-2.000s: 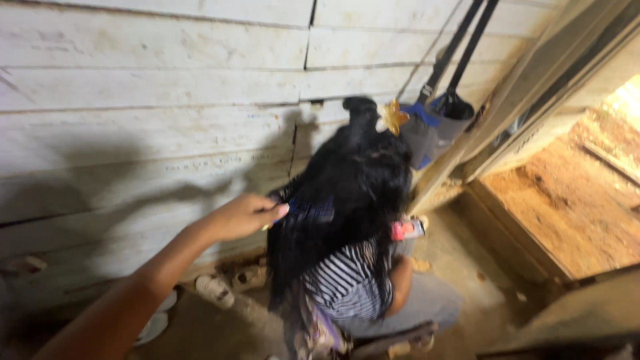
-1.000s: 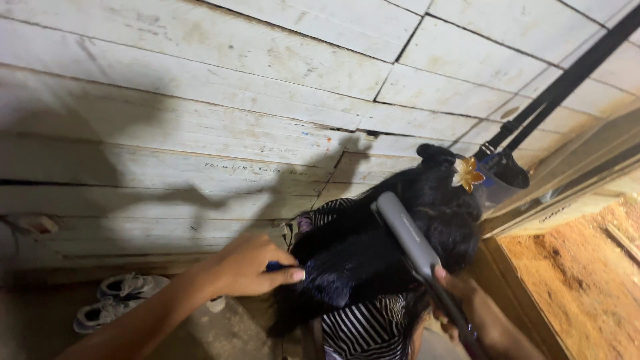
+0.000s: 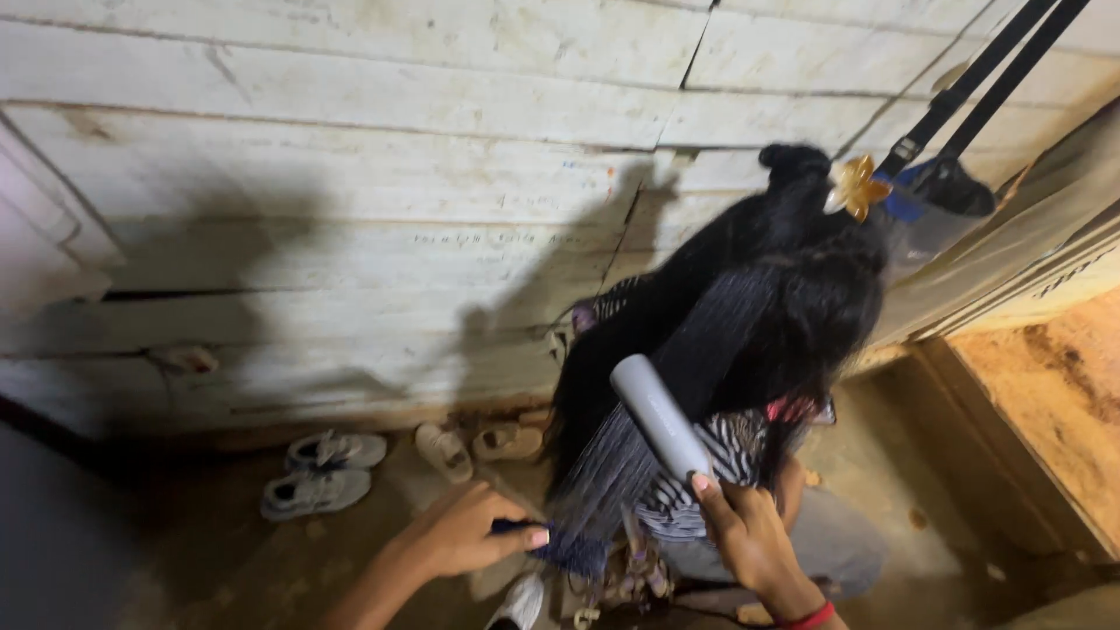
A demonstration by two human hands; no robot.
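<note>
A seated person's long black hair hangs down over a striped shirt, with a yellow flower hair claw clip at the top. My left hand grips a dark blue comb, whose teeth lie at the hair's lower ends. My right hand, with a red band at the wrist, holds a grey hair straightener across the lower lengths of hair. Whether hair lies between its plates cannot be told from this angle.
A white plank wall stands behind the person. Grey sneakers and tan shoes rest along its foot. A bucket-like container hangs from black straps at the upper right. A doorway sill borders orange ground at the right.
My right hand and the straightener came into view after the oldest frame. Since one second ago, the comb and straightener have moved down the hair toward its ends.
</note>
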